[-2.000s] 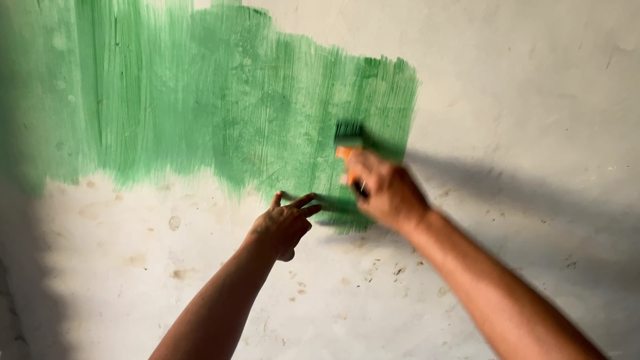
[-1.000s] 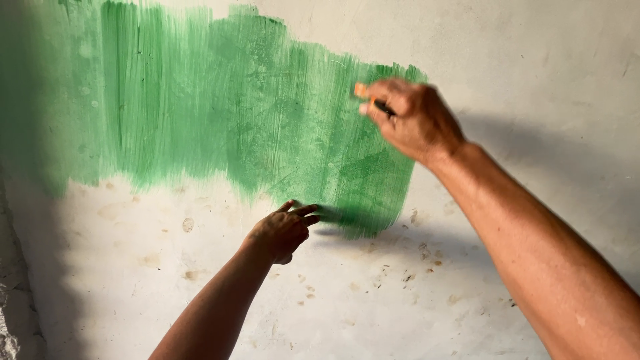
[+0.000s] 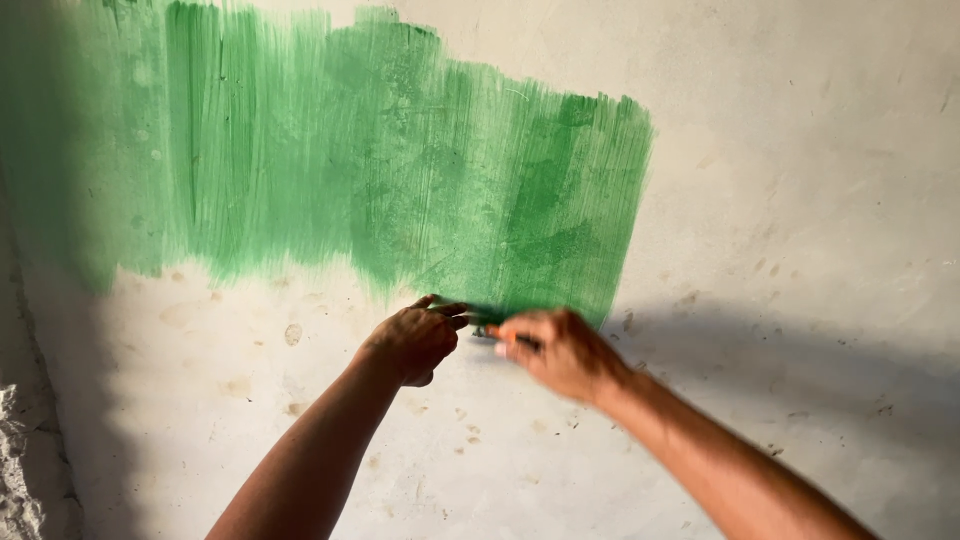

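Observation:
Green paint (image 3: 450, 172) covers a broad band of the pale wall (image 3: 787, 187), streaked up and down. At the lower right edge of that band, my right hand (image 3: 562, 349) grips a paintbrush (image 3: 491, 331) by its orange and black handle; the bristles are blurred and partly hidden. Just left of it, my left hand (image 3: 416, 337) is raised near the paint's bottom edge with its fingers partly spread. A thin dark edge shows by its fingertips, too blurred to name, and I cannot tell whether the hand holds it.
Brown spots and small marks dot the unpainted lower wall. At the far left, a rough, broken wall edge (image 3: 19, 465) runs down beside a dark shadow. My right arm's shadow (image 3: 750, 360) falls across the wall at the right.
My right hand with the brush was high on the green band one second ago and is now down at its lower edge, close beside my left hand. The left hand has stayed near that edge.

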